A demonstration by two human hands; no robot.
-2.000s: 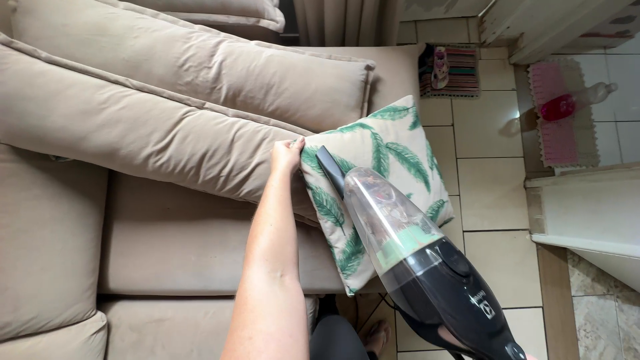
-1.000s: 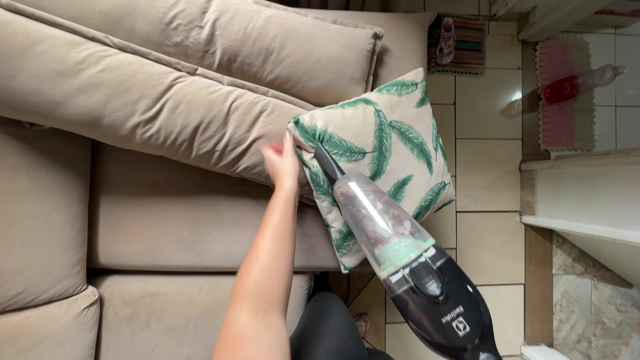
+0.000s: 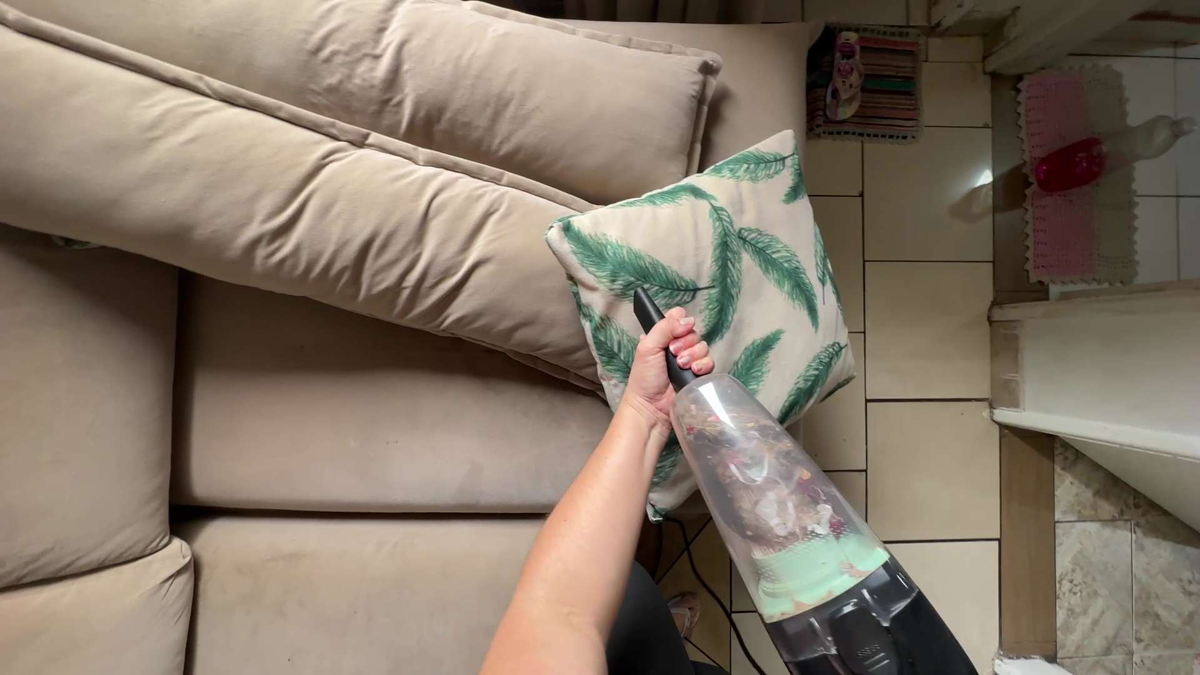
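My left hand (image 3: 667, 366) is closed around the black crevice nozzle (image 3: 648, 310) of a handheld vacuum cleaner (image 3: 783, 506). The vacuum has a clear dust container holding debris, a pale green filter part and a black body. Its nozzle tip lies over a throw pillow (image 3: 741, 253) printed with green leaves, close to the pillow's left corner. The pillow rests tilted against long beige cushions at the sofa's edge. My right hand is out of view; the vacuum's rear end runs off the bottom of the frame.
Long beige cushions (image 3: 309, 206) lie across the beige sofa (image 3: 375, 412). A dark cord (image 3: 698, 572) runs over the tiled floor (image 3: 928, 328) near a foot in a sandal. Farther off are a striped mat (image 3: 891, 84) with a flip-flop, a pink mat (image 3: 1055, 225) and a bottle of red liquid (image 3: 1072, 166).
My left hand has let go of the pillow's left corner and moved down and right onto the vacuum's nozzle.
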